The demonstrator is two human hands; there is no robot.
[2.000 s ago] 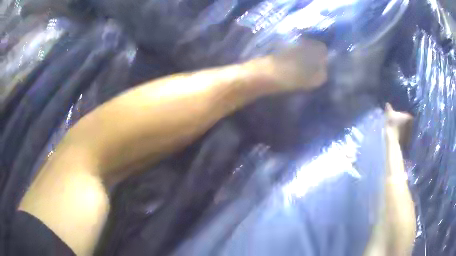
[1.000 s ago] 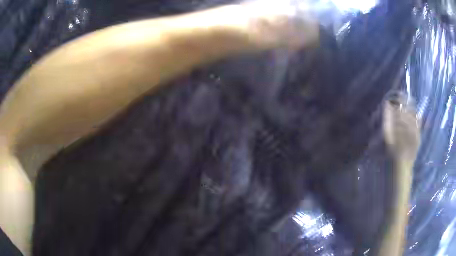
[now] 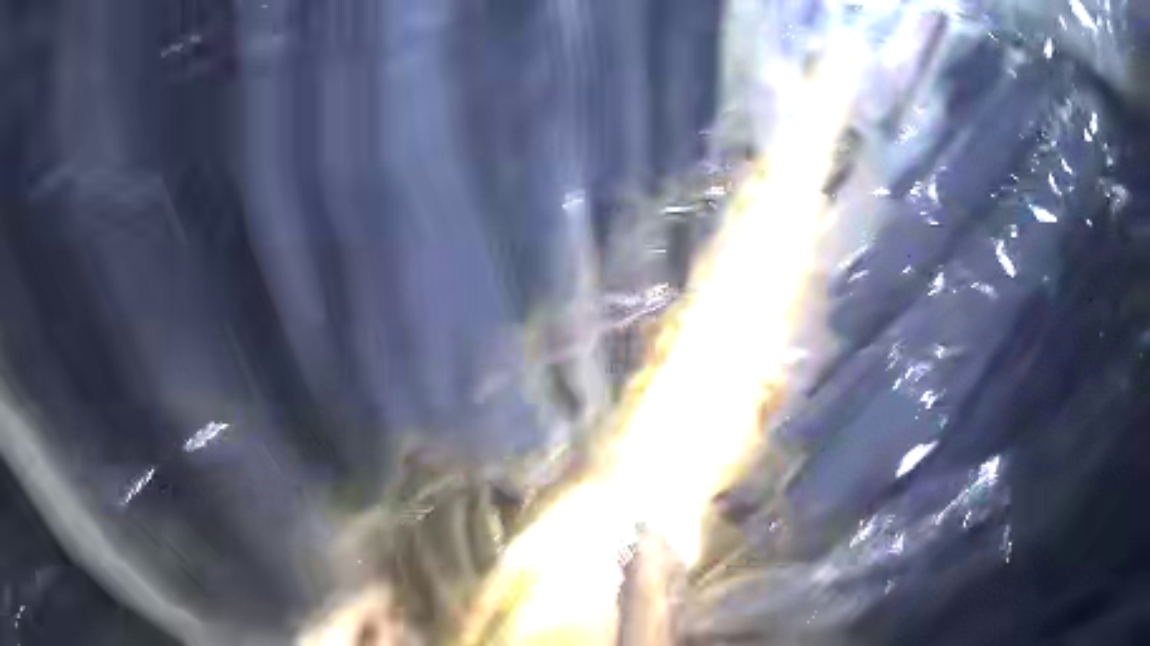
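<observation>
Dark blue-grey bagged garments point(image 3: 378, 227) under shiny clear film hang across the left and middle, close to the camera and blurred. A blurred skin-coloured patch at the bottom edge looks like part of my left hand point(image 3: 360, 621). A narrower skin-coloured shape to its right looks like part of my right hand point(image 3: 650, 593). Both are cut off by the bottom edge, so their fingers and any hold on the film cannot be made out.
More film-covered dark garments point(image 3: 933, 379) crowd the right side. A glaring white-yellow diagonal band point(image 3: 719, 353) runs between the two groups; what it is cannot be told. A pale curved edge point(image 3: 76, 517) crosses the lower left.
The view has swung to different garments. The long bare left arm across the picture and the right arm at the right are gone; only skin-coloured patches show at the bottom.
</observation>
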